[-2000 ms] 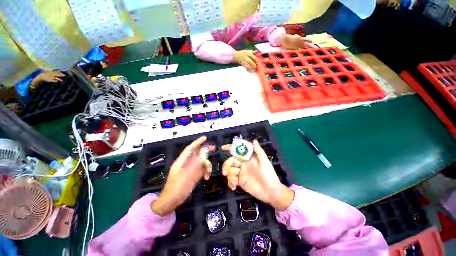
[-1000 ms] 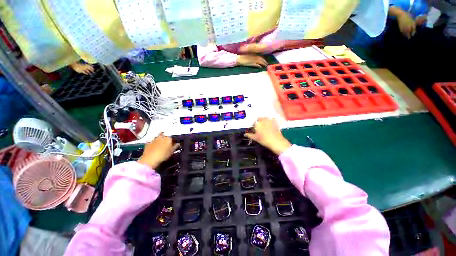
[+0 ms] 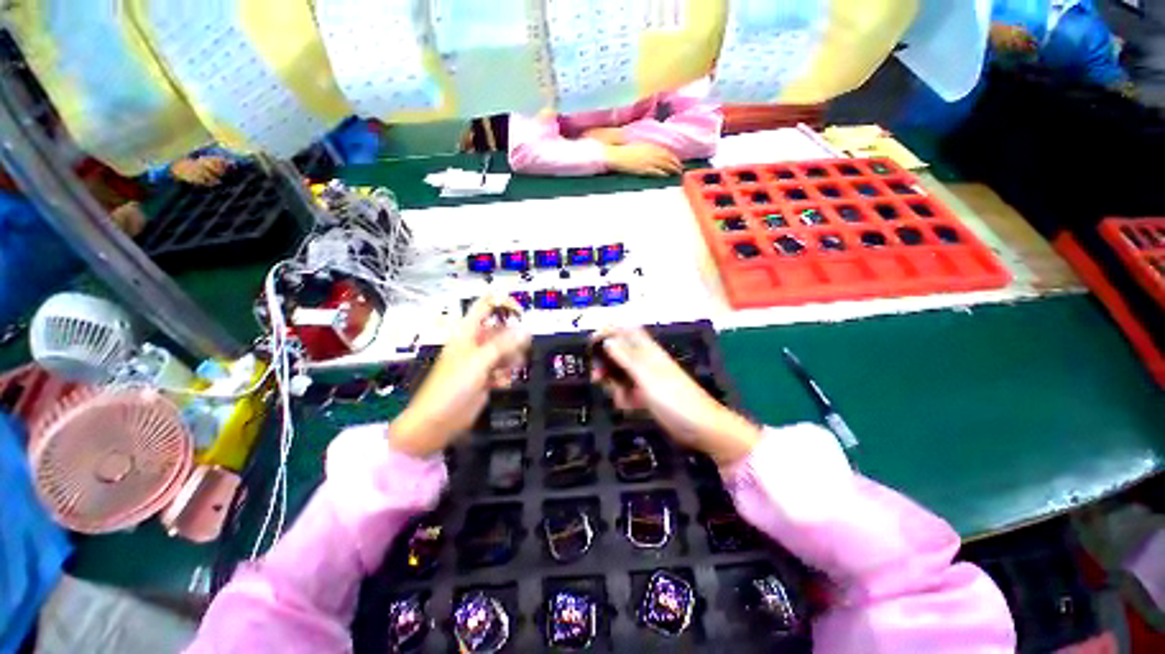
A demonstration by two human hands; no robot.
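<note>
The black foam tray [image 3: 537, 434] lies directly before me, with dark watch heads [image 3: 569, 526] in many of its pockets. My left hand [image 3: 466, 371] is raised over the tray's far left part, its fingers closed around a small watch head [image 3: 502, 314] near the lit row. My right hand [image 3: 658, 390] is over the tray's far right part, fingers curled around a small dark thing, which looks like a watch head and is mostly hidden. Two rows of lit watch units [image 3: 548, 258] stand on the white board [image 3: 434, 230] beyond the tray.
A red tray [image 3: 843, 275] with watch heads stands at the far right. A pen [image 3: 820, 396] lies on the green mat. Cables [image 3: 351, 236] bundle at left, near a pink fan [image 3: 113, 460]. Paper sheets [image 3: 613, 51] hang overhead. A person's pink-sleeved arm [image 3: 562, 150] rests across the bench.
A second ago both hands were at the tray's far corners. Now they have moved inward; the left is raised with a watch head. Two seconds ago a lit unit showed in my right hand.
</note>
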